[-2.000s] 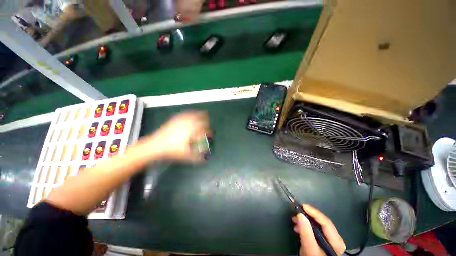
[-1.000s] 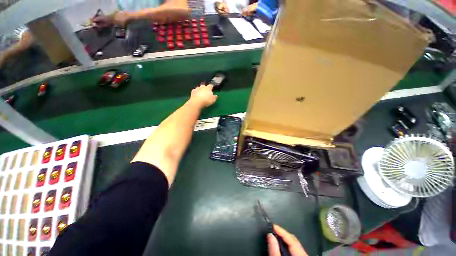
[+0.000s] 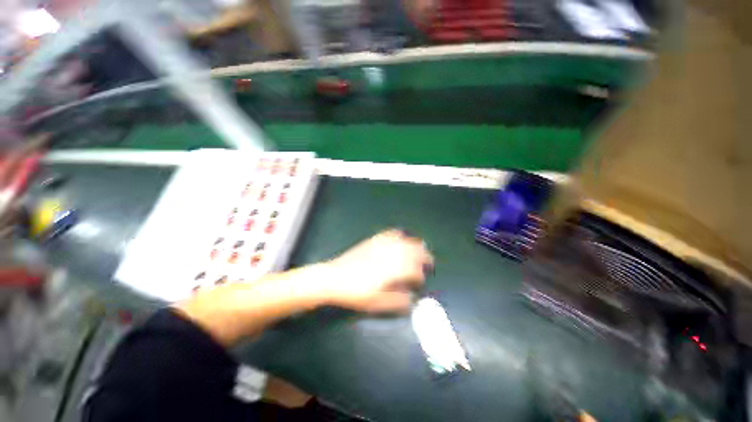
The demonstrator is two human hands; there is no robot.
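The frame is strongly blurred. My left hand [image 3: 383,272] is over the middle of the green mat, fingers curled. A small unit with a bright whitish face [image 3: 439,336] is just below and right of my fingertips; whether they grip it cannot be told. Only a small blurred bit of my right hand [image 3: 586,416] shows at the bottom edge, and what it holds cannot be made out. The white parts tray [image 3: 177,222] is left of my left hand, with rows of red parts on its right side.
A phone with a blue-violet screen [image 3: 511,212] lies by the fume extractor's round grille [image 3: 631,272]. A brown cardboard flap [image 3: 680,132] stands at the right. The green conveyor [image 3: 429,136] runs beyond the white bench edge, with a few units on it. A pale strut crosses behind the tray.
My left hand has come back from the conveyor to the mat, and a bright-faced unit is now beside it. The view has swung left; my right hand is almost out of the picture.
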